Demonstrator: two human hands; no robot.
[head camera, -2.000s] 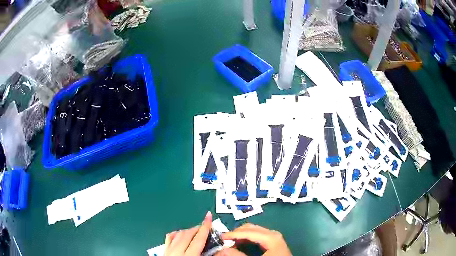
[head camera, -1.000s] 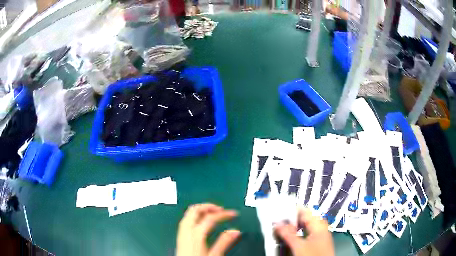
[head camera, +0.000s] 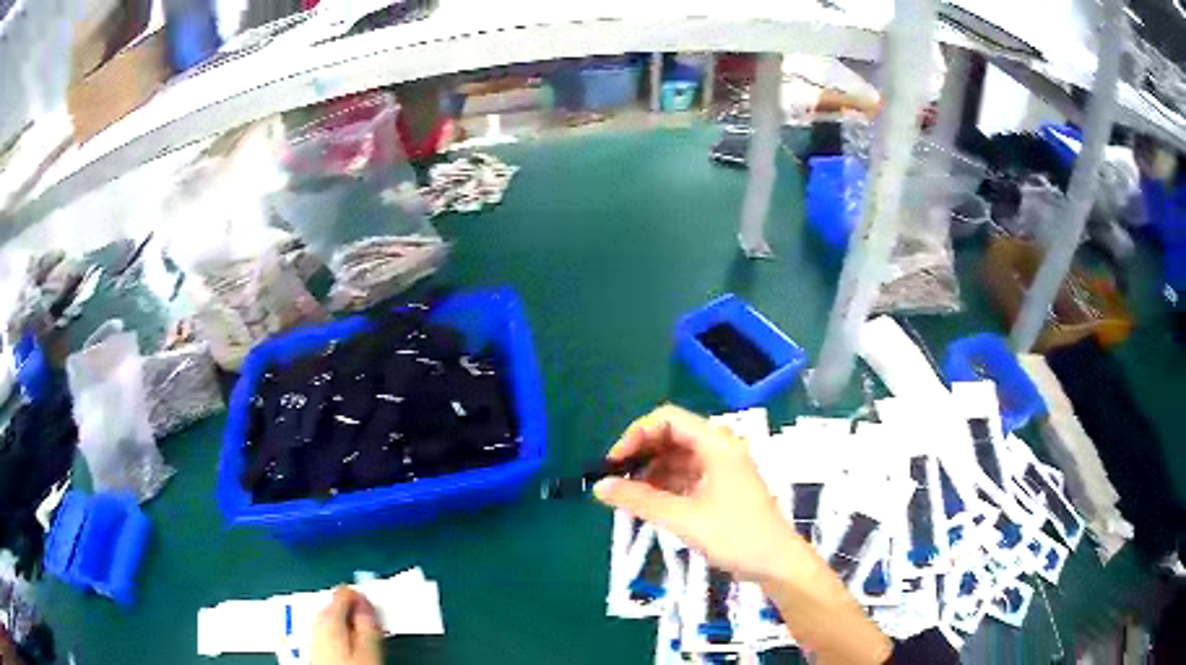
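Observation:
My right hand (head camera: 696, 494) is in the middle, left of the upper part of the filled-sleeve heap. Its thumb and fingers pinch a small black strap (head camera: 585, 482) with a thin bright end pointing left. My left hand (head camera: 346, 629) is cut off by the bottom edge, with its fingertips close together on the white empty sleeves (head camera: 245, 626); it seems to grip one, and its thumb is hard to make out. A large blue bin (head camera: 377, 511) heaped with black straps stands behind them. Filled white sleeves (head camera: 921, 507) with dark panels and blue print overlap at right.
A small blue bin (head camera: 739, 348) with dark contents stands near a white shelf post (head camera: 865, 247). Another blue bin (head camera: 99, 546) is at far left. Clear bags (head camera: 117, 403) lie at left. A shelf edge (head camera: 520, 42) crosses the top. Pale strips (head camera: 1073, 455) lie beyond the heap.
My right hand no longer holds the white sleeve; it has moved up and holds a black strap. My left hand has moved left onto the empty sleeves. The view has tilted up.

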